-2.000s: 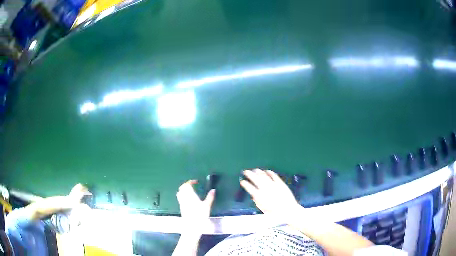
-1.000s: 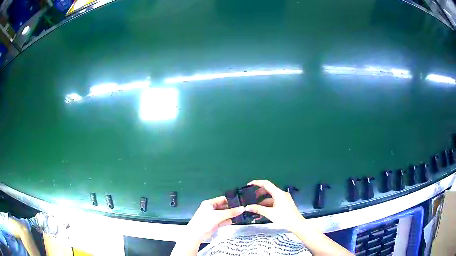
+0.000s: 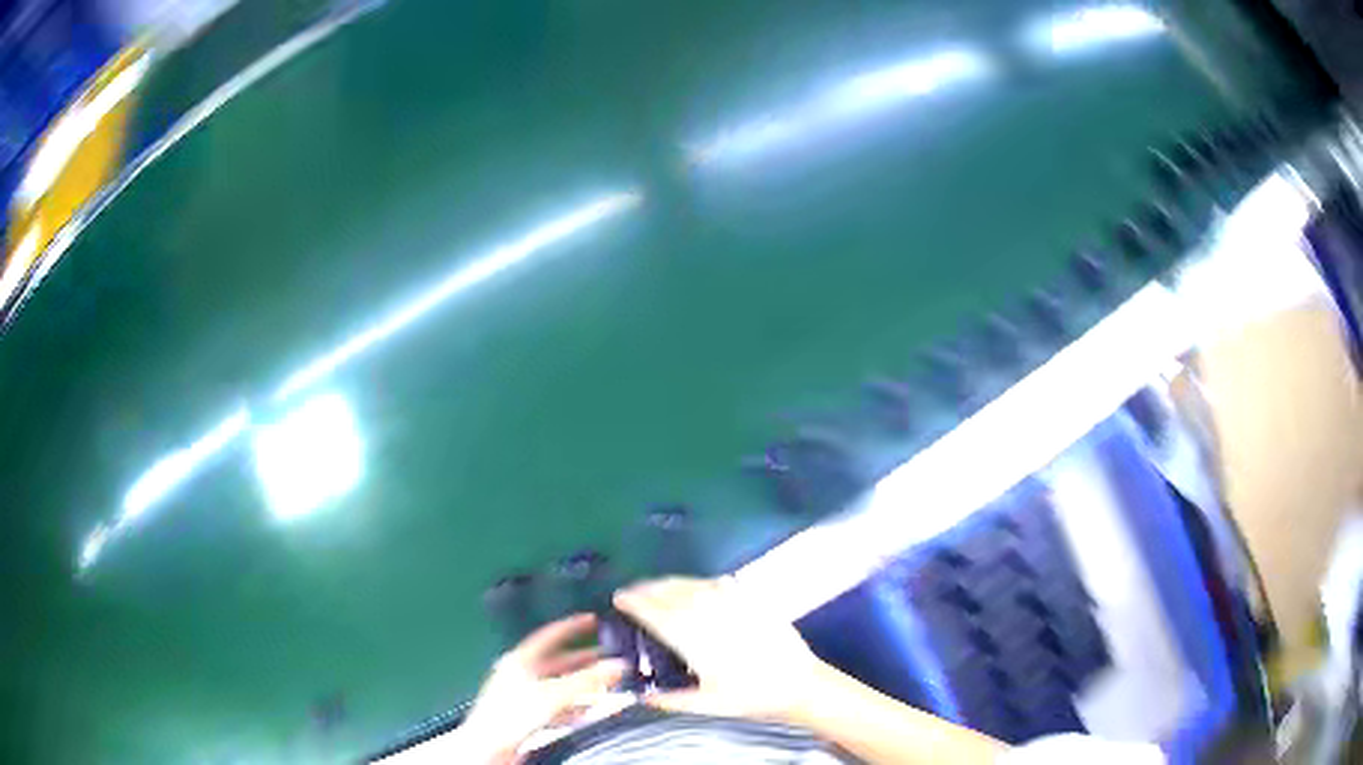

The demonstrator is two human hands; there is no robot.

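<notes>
My left hand [image 3: 538, 685] and my right hand [image 3: 718, 643] are together at the bottom centre, close to my body at the belt's near edge. Between them is a black part [image 3: 635, 655], mostly covered by fingers and blurred. The right fingers are curled over it and the left fingertips touch its left side. Several blurred black hooked parts [image 3: 800, 466] lie in a row on the green belt [image 3: 598, 374], along its near edge. One small black part [image 3: 326, 711] lies at the lower left.
A blue-rimmed tote [image 3: 919, 646] holding rows of black parts [image 3: 1009, 613] and a white liner [image 3: 1114, 598] is at the lower right, beyond the belt's pale edge [image 3: 1017, 426]. Brown cardboard [image 3: 1286, 448] is at the right. Something yellow [image 3: 90, 142] shows at the upper left.
The view has turned right and tilted, showing more of the tote and row. My hands first reached over the belt, then held black parts together, and now are lower, near my body. Everything is more blurred.
</notes>
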